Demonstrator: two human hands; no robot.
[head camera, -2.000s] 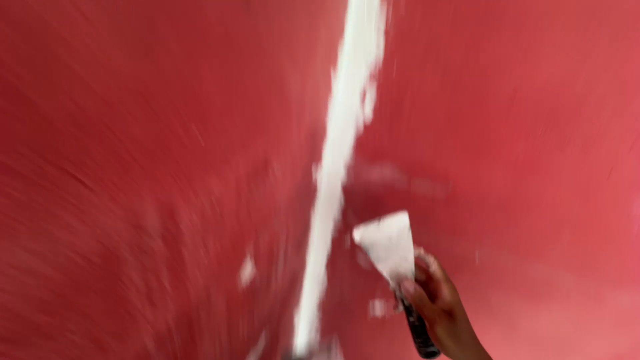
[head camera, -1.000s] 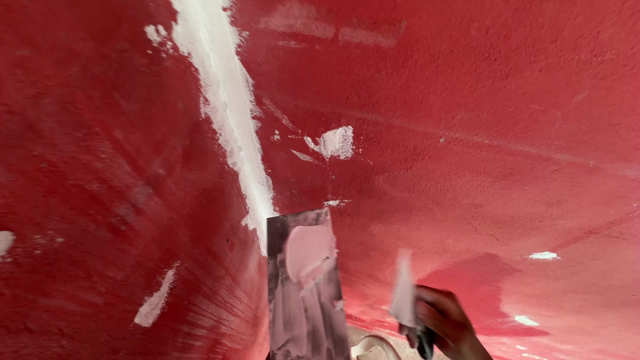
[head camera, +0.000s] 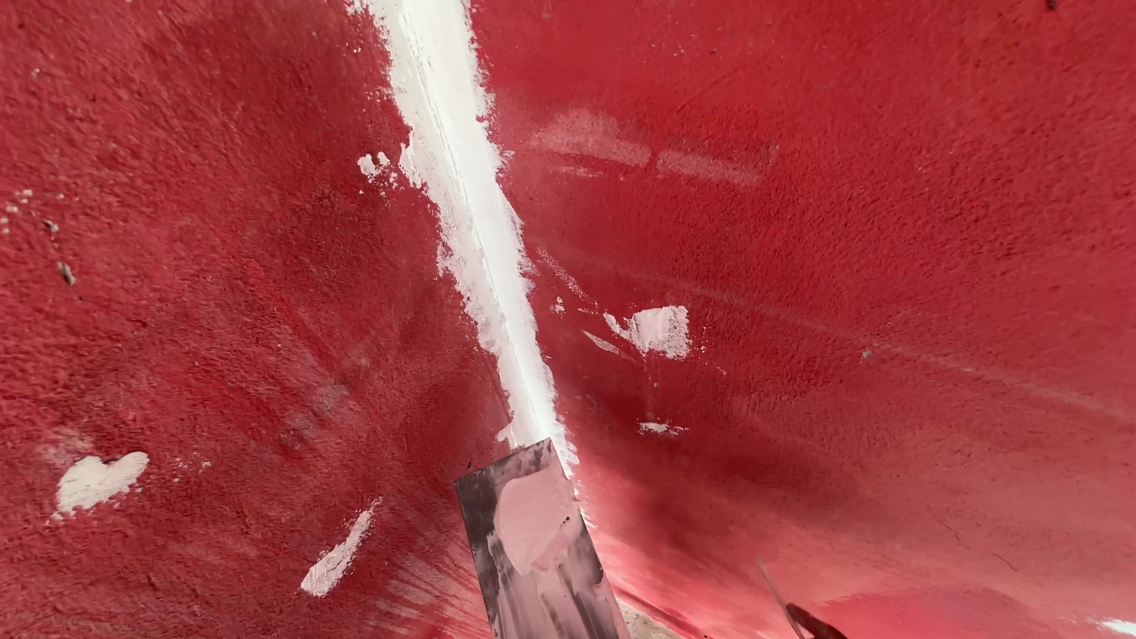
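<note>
A flat metal plastering trowel (head camera: 581, 603) rises from the bottom edge, carrying a mound of pale pinkish filler (head camera: 534, 519). Its far end overlaps the lower part of a white filler strip (head camera: 484, 213) that runs down the corner between red walls. My left hand is out of view, and so is the trowel's handle. At the bottom right only the dark fingers of my right hand (head camera: 815, 623) show, at the thin, edge-on blade of a putty knife (head camera: 779, 590). The rest of that hand and the knife's handle are cut off.
Rough red wall surfaces (head camera: 843, 204) spread on both sides of the corner. White filler patches mark the right wall (head camera: 661, 331) and the left wall (head camera: 99, 482). A pale surface (head camera: 646, 624) shows low down beside the trowel.
My right hand and the putty knife have gone lower, mostly out of the frame. The loaded trowel, in view a second ago, still overlaps the lower part of the corner strip.
</note>
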